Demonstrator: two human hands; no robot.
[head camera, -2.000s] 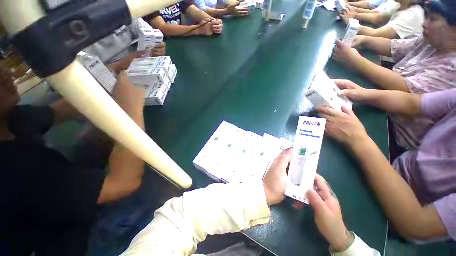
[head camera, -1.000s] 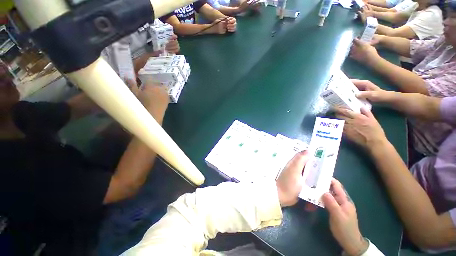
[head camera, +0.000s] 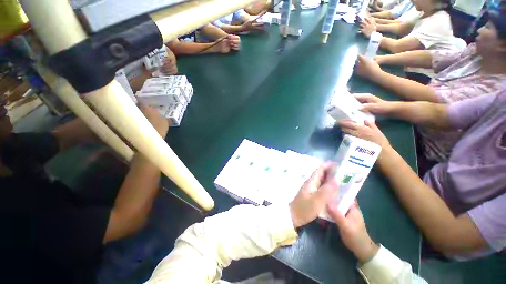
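A slim white carton (head camera: 355, 171) with blue and red lettering and a green-screened device picture is held tilted over the green table, its narrow left side also showing. My left hand (head camera: 313, 197), slightly blurred, holds it at the left edge. My right hand (head camera: 350, 227) holds its lower end. A row of similar white cartons (head camera: 261, 172) lies flat side by side on the table, just left of my hands, small green marks in line.
A cream tube (head camera: 150, 141) with a black joint (head camera: 105, 52) crosses the left. A person in black sits at left by a carton stack (head camera: 166, 95). At right, a person in lilac holds a carton (head camera: 347, 106). Slim bottles (head camera: 329, 22) stand far along the table (head camera: 249, 94).
The held carton has turned so its narrow side shows and its top leans right. My left hand has shifted on it. The camera view has moved a little.
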